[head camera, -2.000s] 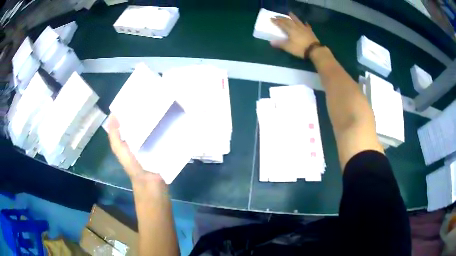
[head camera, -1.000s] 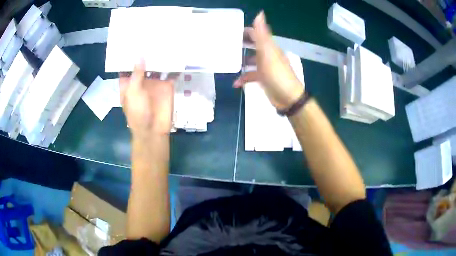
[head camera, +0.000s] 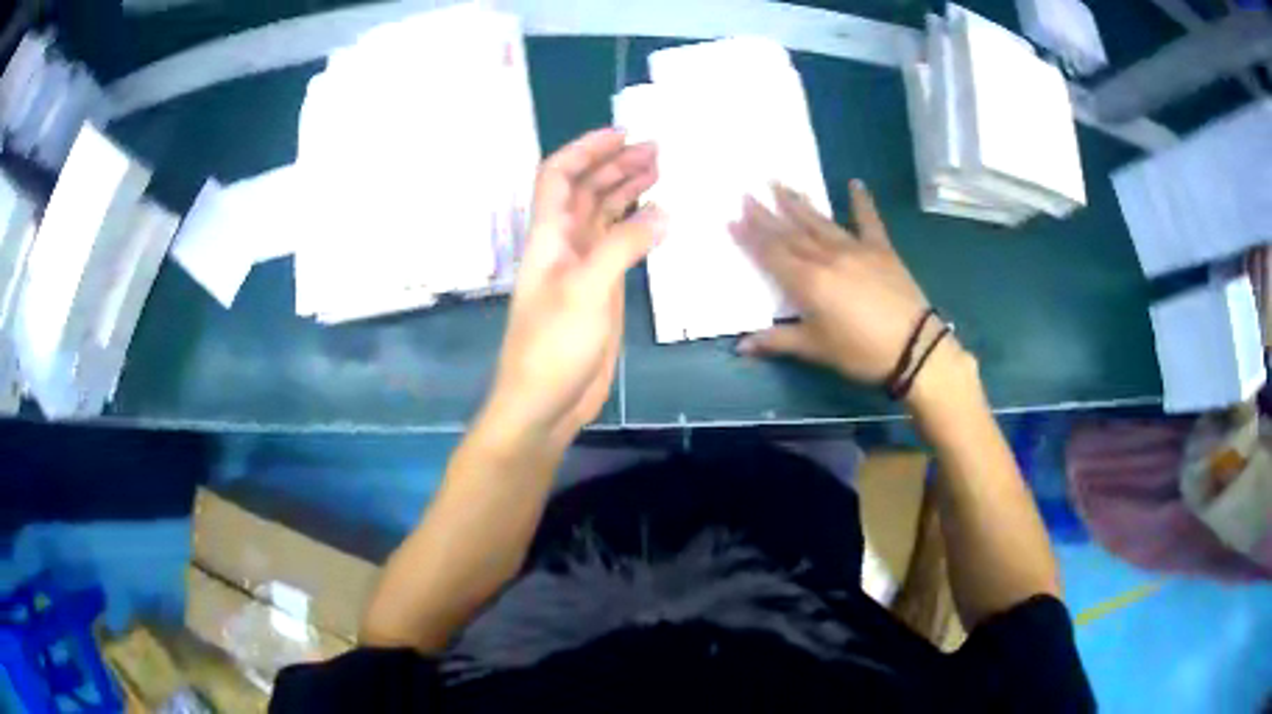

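Observation:
A pile of white flat box blanks [head camera: 712,168] lies on the dark green bench in front of me. My right hand [head camera: 837,279] lies over its right side, fingers spread, slightly blurred. My left hand [head camera: 579,265] is at the pile's left edge, palm turned towards it, fingers slightly bent, holding nothing that shows. A second, wider pile of blanks [head camera: 405,168] lies to the left. A loose white card [head camera: 230,237] sticks out beside that pile's left edge. Whether my right fingers grip a blank cannot be told.
White cartons stand in a row at the far left [head camera: 98,279]. White boxes are stacked at the right [head camera: 1025,126], with more white stacks at the far right [head camera: 1207,188]. A pale rail [head camera: 725,17] runs behind the piles. Brown cardboard [head camera: 265,572] and a blue stool [head camera: 56,642] are below left.
The carton that was at my left hand is out of view. Both hands have come down to the middle pile. The view has shifted, so the bench appears higher in the picture.

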